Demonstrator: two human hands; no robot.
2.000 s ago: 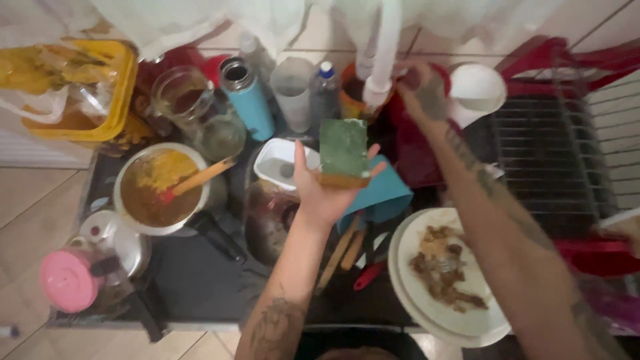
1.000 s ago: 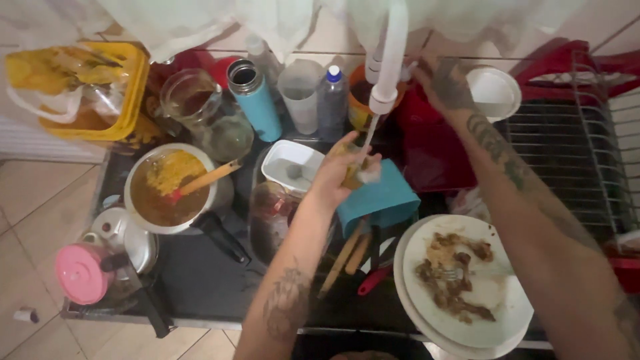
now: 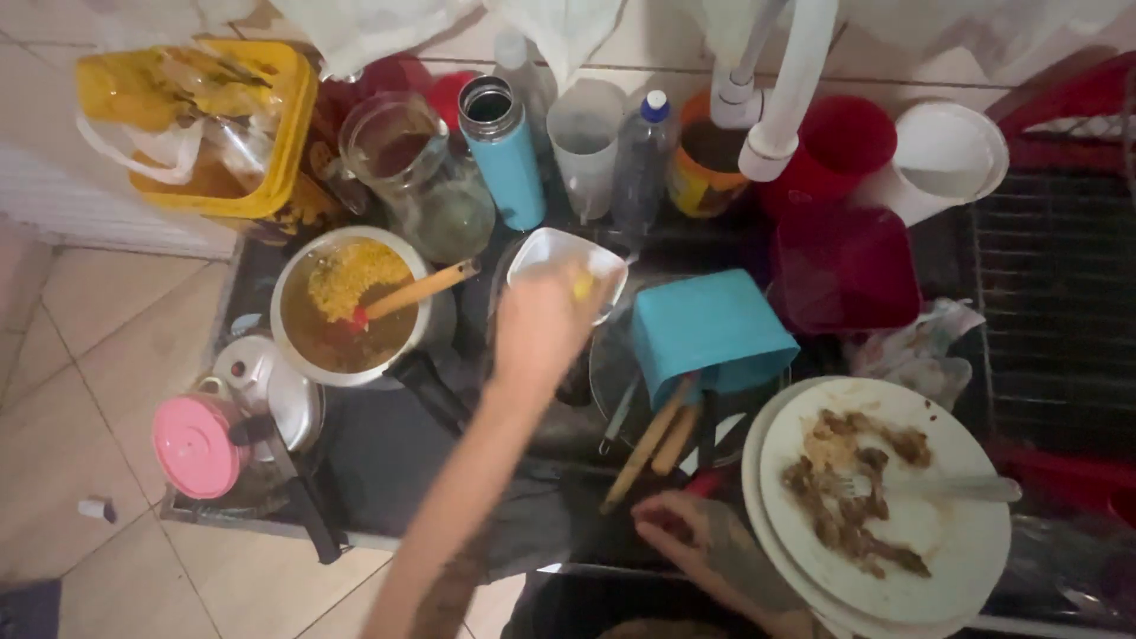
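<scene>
Blurred by motion, my left hand (image 3: 546, 324) is over a white plastic tub (image 3: 557, 248), with a bit of yellow at its fingertips, probably the sponge. My right hand (image 3: 683, 532) holds nothing visible, its fingers loosely curled, beside a red handle (image 3: 706, 482) at the near edge of the counter. Between the hands a turquoise container (image 3: 710, 328) lies on its side, with wooden utensil handles (image 3: 648, 453) sticking out below it. A white plate (image 3: 967, 541) with food scraps and a fork (image 3: 958, 488) tops a stack right of my right hand.
A white faucet (image 3: 781, 106) hangs above the far side. To the left stand a pot with food (image 3: 417, 342), a glass jug (image 3: 417, 177) and a yellow bucket (image 3: 297, 133). Behind are a blue thermos (image 3: 508, 169) and a bottle (image 3: 641, 160). A dish rack (image 3: 1056, 311) is at right.
My right hand has come down from the faucet area to the near edge. My left hand has moved left from under the faucet to the white tub. The water stream seen earlier no longer shows.
</scene>
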